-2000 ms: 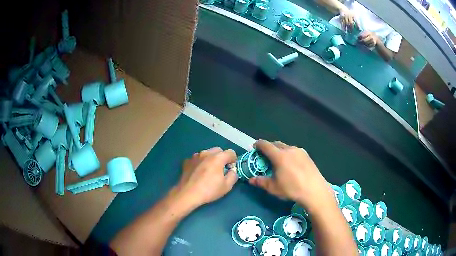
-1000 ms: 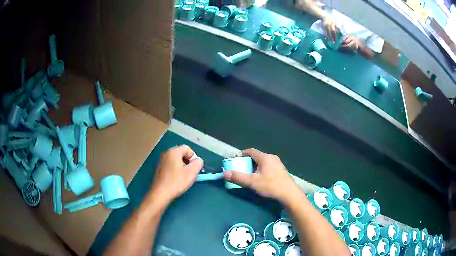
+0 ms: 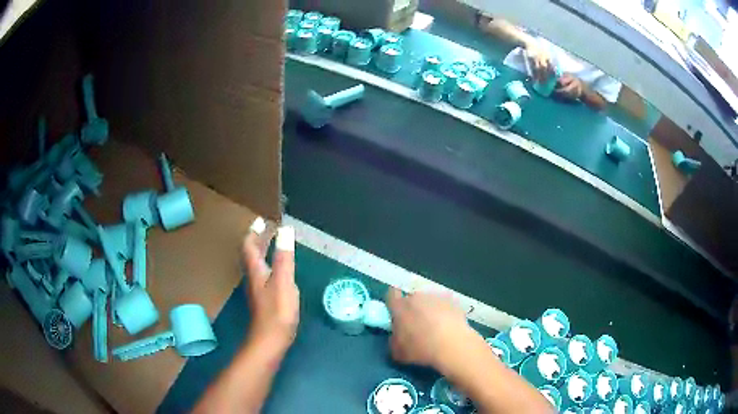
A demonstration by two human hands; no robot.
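Note:
A teal handled housing (image 3: 346, 300) is in front of me over the dark bench top (image 3: 315, 368), its spoked grille facing up and its short handle end pointing right. My right hand (image 3: 433, 327) is closed around the handle end. My left hand (image 3: 273, 279) is to the left of the housing, raised, fingers apart and empty, with white covers on two fingertips. Cup parts (image 3: 393, 398) with white inserts stand at the lower right, partly hidden behind my right forearm.
An open cardboard box (image 3: 218, 182) at left holds jumbled teal housings (image 3: 192, 330). Beyond a pale edge rail (image 3: 356, 257) runs the dark conveyor belt (image 3: 453, 194), with one handled unit (image 3: 320, 107) on it. Across the belt are more cups (image 3: 464, 91) and a person's hands (image 3: 540, 65).
My left hand has let go of the housing and opened. The housing has turned so its grille faces up, with my right hand at its handle. The unit on the belt has moved left.

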